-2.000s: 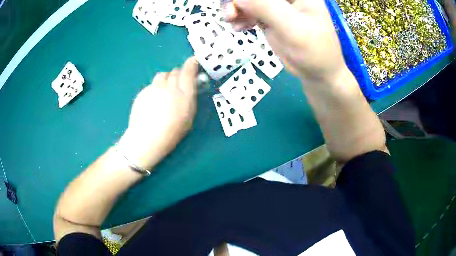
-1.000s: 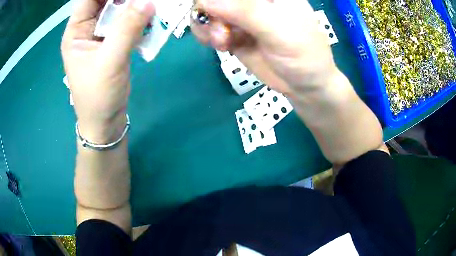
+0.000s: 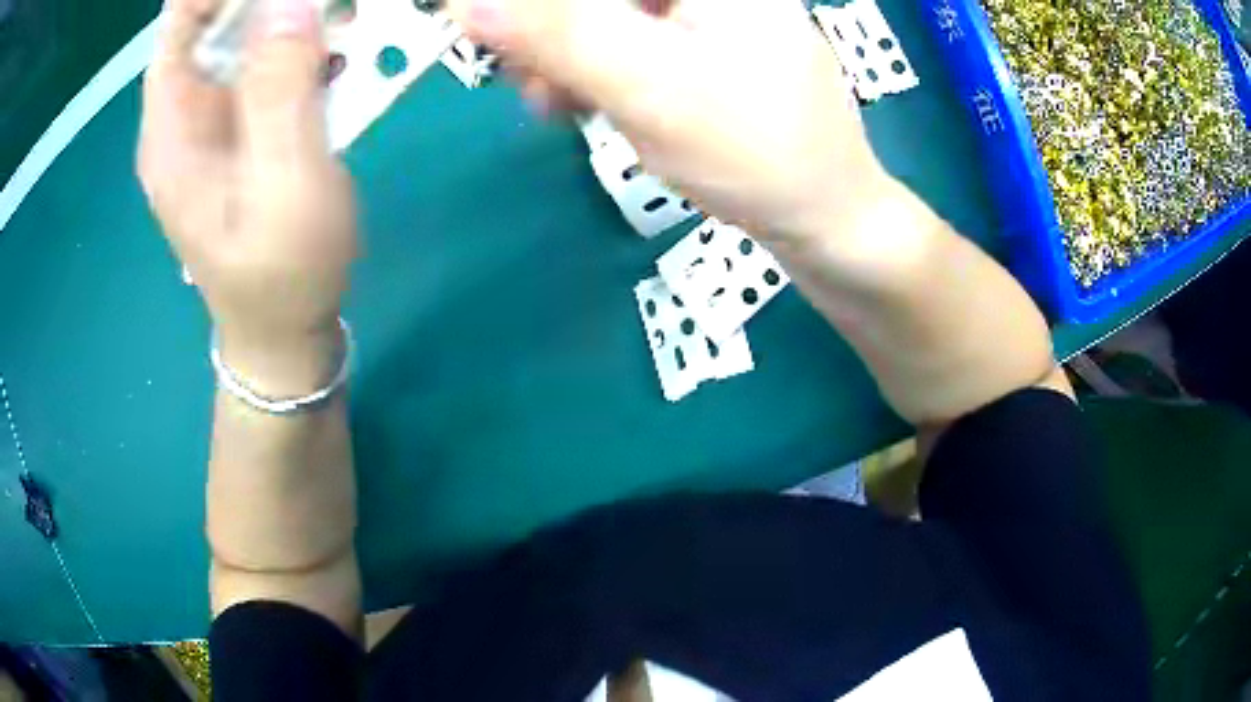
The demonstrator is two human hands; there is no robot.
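My left hand is at the upper left and grips a white perforated plate. The plate sticks out to the right of the fingers, with round holes showing; its upper part is cut off by the picture's edge. My right hand is to the right of the plate, its fingertips blurred and pointing at it, apart from it. Whether they pinch a small fitting cannot be told. Loose white plates overlap on the green table, right of centre, partly under my right hand.
A blue tray of gold and silver metal fittings stands at the right. Another white plate lies between it and my right hand. A small black object is at the far left. Gold parts show below the left table edge.
My left hand has shifted slightly left and up with the plate, which is now turned flatter to view. My right hand has moved slightly up and left, and a fitting seen at its fingertips no longer shows.
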